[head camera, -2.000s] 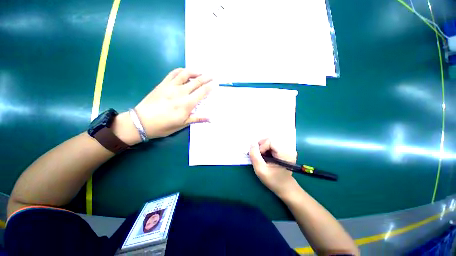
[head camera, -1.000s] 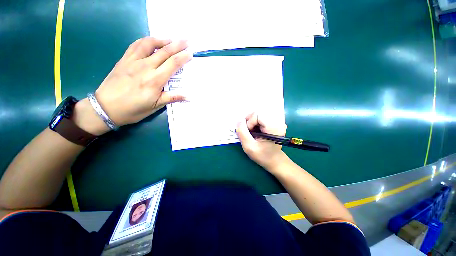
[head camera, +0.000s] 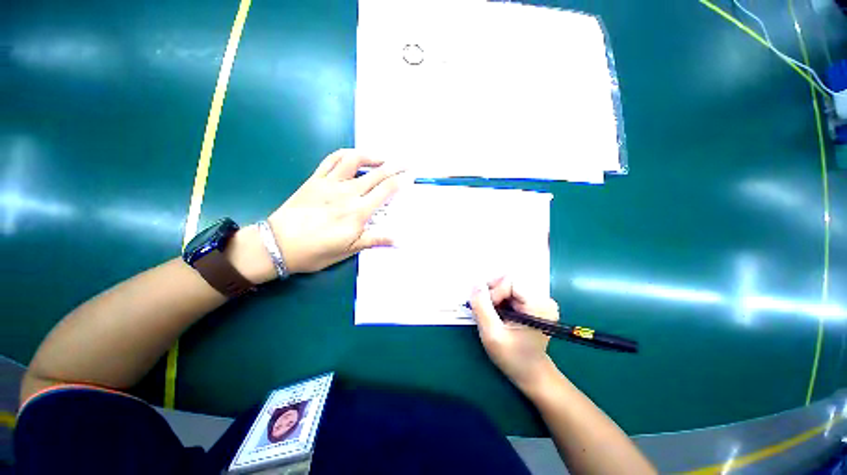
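The smaller white record form (head camera: 446, 250) lies on the green benchtop in front of me, with faint printing at its left edge. My left hand (head camera: 339, 211) lies flat on the form's upper left corner with its fingers apart, holding nothing. My right hand (head camera: 515, 325) holds a black pen (head camera: 594, 338) with a yellow marking, its tip at the form's lower right part near faint marks. Larger white document sheets (head camera: 501, 102) in a clear-edged sleeve lie just beyond the form, with a small round mark at the upper left.
The glossy green workbench (head camera: 697, 223) has yellow tape lines at left and right. A white cord (head camera: 780, 51) runs at the upper right towards a white object. An ID badge (head camera: 283, 422) hangs at my chest. Grey floor with a yellow line shows at lower right.
The view has shifted, so papers and hands sit lower and further right than one second ago. The round mark on the sheets shows now. Both hands keep their places on the form.
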